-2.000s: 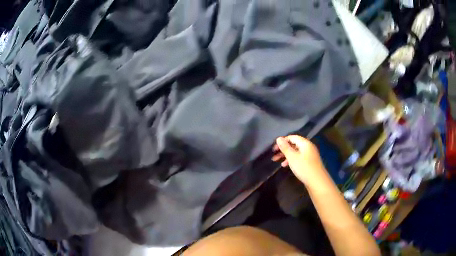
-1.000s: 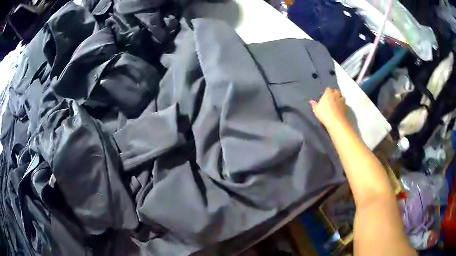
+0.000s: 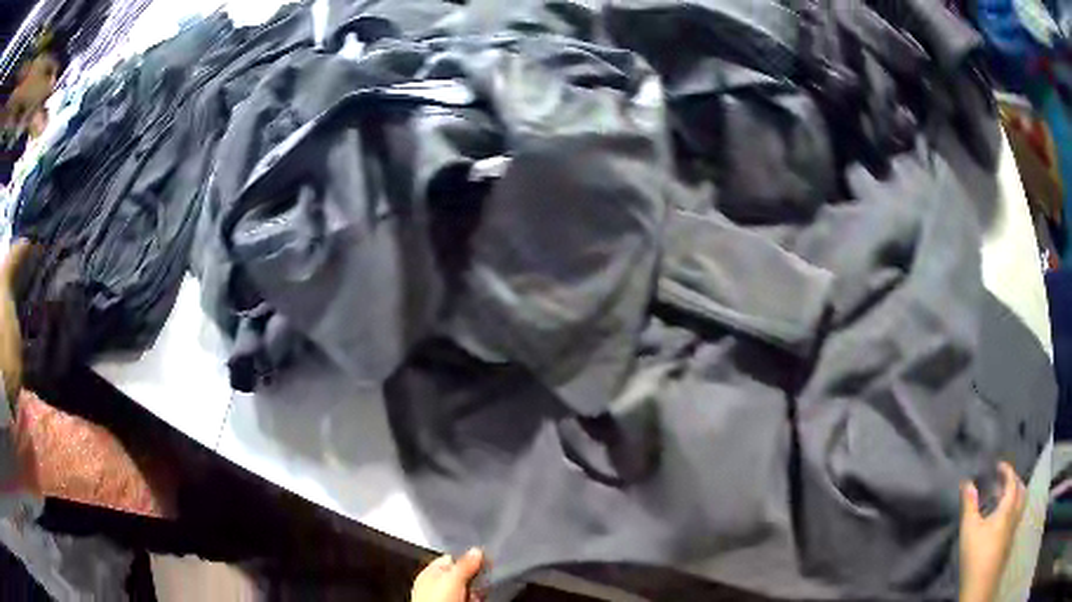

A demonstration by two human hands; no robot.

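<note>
A grey garment [image 3: 705, 482] lies loosely spread at the front of the white table, its lower edge along the front. My left hand [image 3: 449, 579], cut off by the bottom edge, pinches the garment's edge at lower centre. My right hand [image 3: 993, 529] is at the lower right over the cloth beside small dark buttons; its thumb and fingers are apart. A folded cuff or sleeve end [image 3: 746, 282] lies across the middle. A bunched grey garment part [image 3: 564, 235] with a small pale label [image 3: 488, 168] lies left of it.
The white table edge [image 3: 294, 470] runs along the lower left. A darker garment pile [image 3: 129, 223] lies at the left, with part of a person's arm [image 3: 9, 318] beyond it. A pinkish surface [image 3: 88, 453] is below. More dark cloth [image 3: 764, 129] lies at the back.
The view has swung left, showing the table's left part. My left hand has come into view, gripping the garment's edge. My right hand is now lower in the picture, with its fingers spread.
</note>
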